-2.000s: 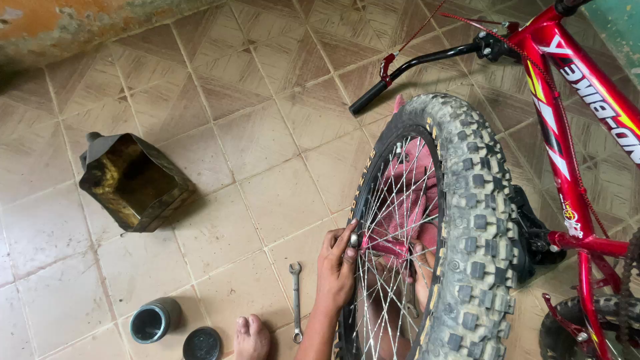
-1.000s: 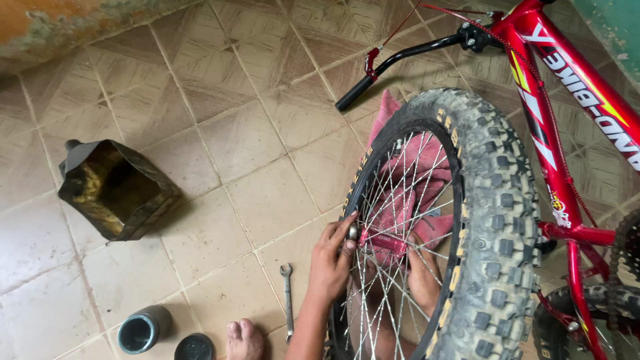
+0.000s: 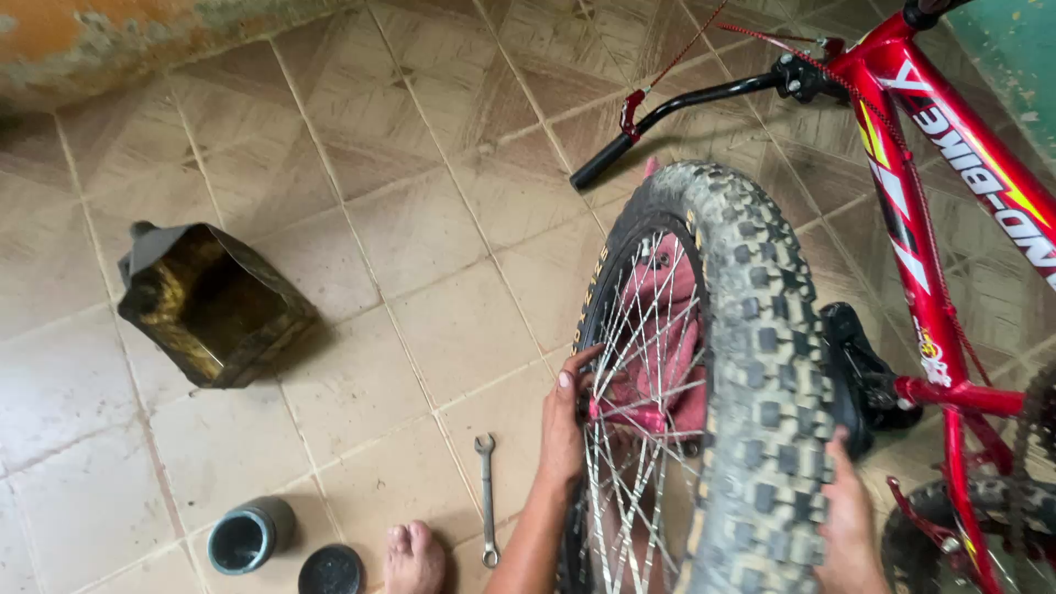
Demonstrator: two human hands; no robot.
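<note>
A bicycle wheel with a knobbly tire (image 3: 763,355) stands upright between my hands. My left hand (image 3: 569,412) is at the near end of the pink hub (image 3: 631,415), its fingers bent by the spokes; whether it grips a part there is not clear. My right hand (image 3: 850,511) is on the tire's outer right side, thumb up against the tread, the other fingers partly hidden. Behind the spokes lies a pink cloth (image 3: 660,305). A combination wrench (image 3: 487,499) lies on the tiles left of my left forearm.
At left stands a cut-open, oily container (image 3: 219,305). A small open jar (image 3: 241,540) and a round black lid (image 3: 331,571) are near my bare foot (image 3: 414,557). The red bicycle frame (image 3: 949,247) fills the right side, its black handlebar grip (image 3: 602,162) reaching toward the wheel's top.
My right hand has moved from behind the spokes near the hub to the outer right side of the tire. My left hand remains by the hub.
</note>
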